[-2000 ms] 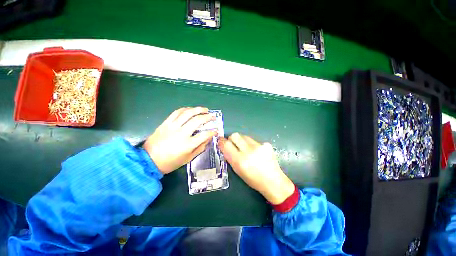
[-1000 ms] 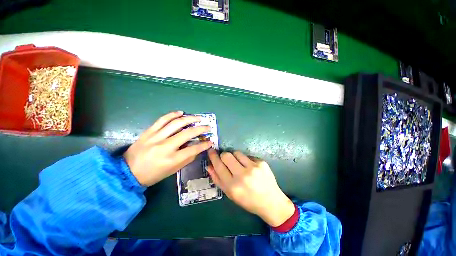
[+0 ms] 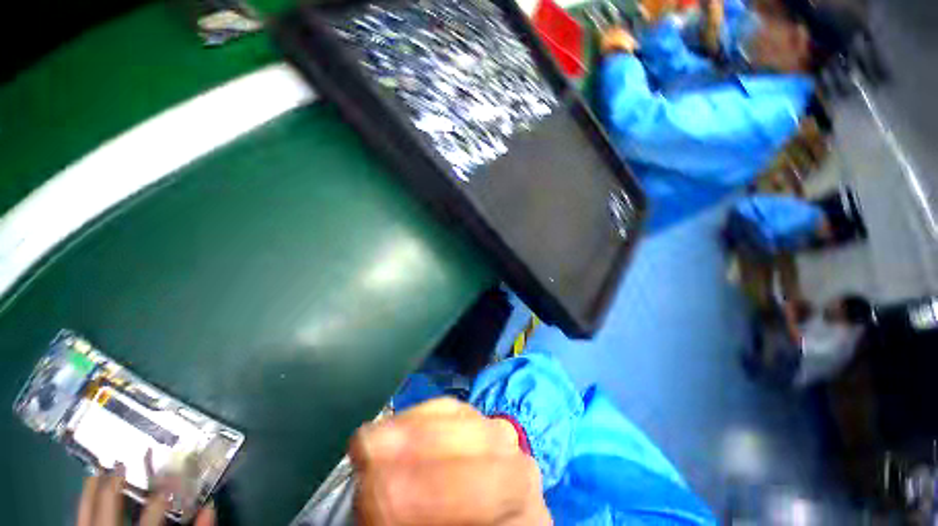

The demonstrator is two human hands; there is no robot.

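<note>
A phone mid-frame assembly [image 3: 129, 426] lies tilted on the dark green bench at the lower left. It shows a white inner area, an orange strip and a green spot. My left hand [image 3: 144, 503] is blurred and cut off by the bottom edge; its spread fingers overlap the phone's lower edge. My right hand [image 3: 449, 462] is at the bottom middle, away from the phone, with fingers curled; whether it holds something is hidden. The black parts tray [image 3: 545, 205] has shiny pieces [image 3: 453, 77] heaped in its far half and a few in its near half.
A white edge strip [image 3: 154, 164] runs along the green conveyor belt at the upper left, with a blurred item [image 3: 228, 26] on the belt. A red bin [image 3: 560, 36] stands beyond the tray. A person in blue [image 3: 710, 113] sits at the upper right, with other people farther back.
The view has swung to the right; the red parts bin has left the picture. My right hand has left the phone and is now curled near my body. The phone's inner area now shows white.
</note>
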